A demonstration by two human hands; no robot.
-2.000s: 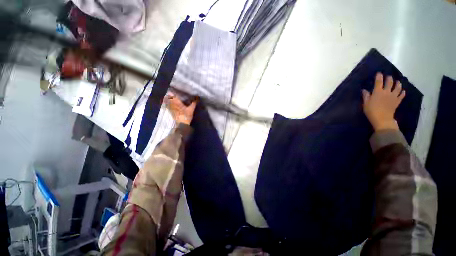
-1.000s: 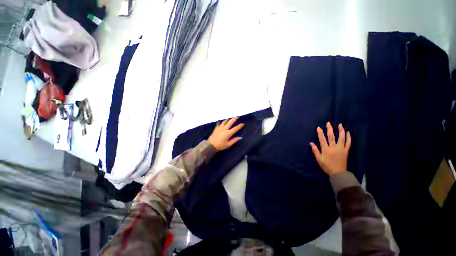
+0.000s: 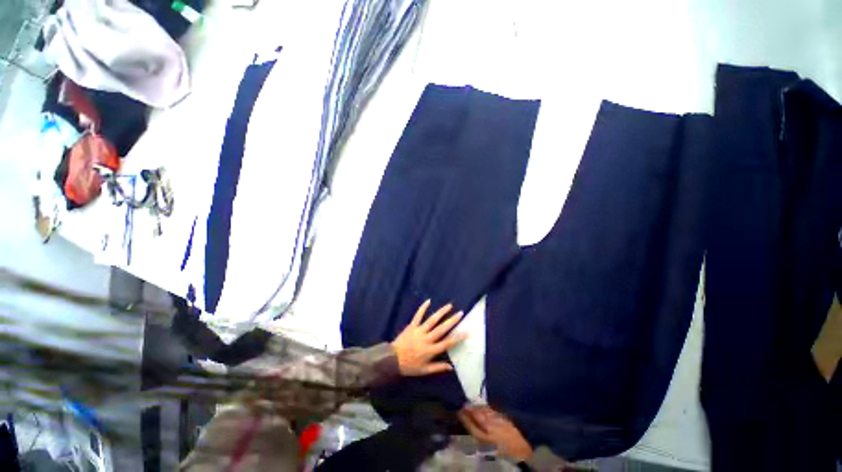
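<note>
Two dark navy trouser panels lie side by side on the white table, the left panel (image 3: 443, 175) and the right panel (image 3: 600, 304), touching near the middle below a curved gap. My left hand (image 3: 427, 343) lies flat on the lower left panel with its fingers spread. My right hand (image 3: 494, 431) is low at the picture's bottom, at the lower edge of the panels by the narrow gap; its fingers are partly hidden and blurred, so its grip is unclear.
Dark finished panels (image 3: 762, 230) lie at right with a tan card (image 3: 828, 341) at the edge. Striped cut pieces (image 3: 346, 92) and a dark strip (image 3: 231, 184) lie at left. Beyond are a red-orange item (image 3: 90, 169), metallic looped shapes (image 3: 157, 191) and grey cloth (image 3: 115, 51).
The left panel has been unfolded and laid out upward beside the right one. My left hand has moved down, and my right hand has moved from the right panel down to the bottom middle.
</note>
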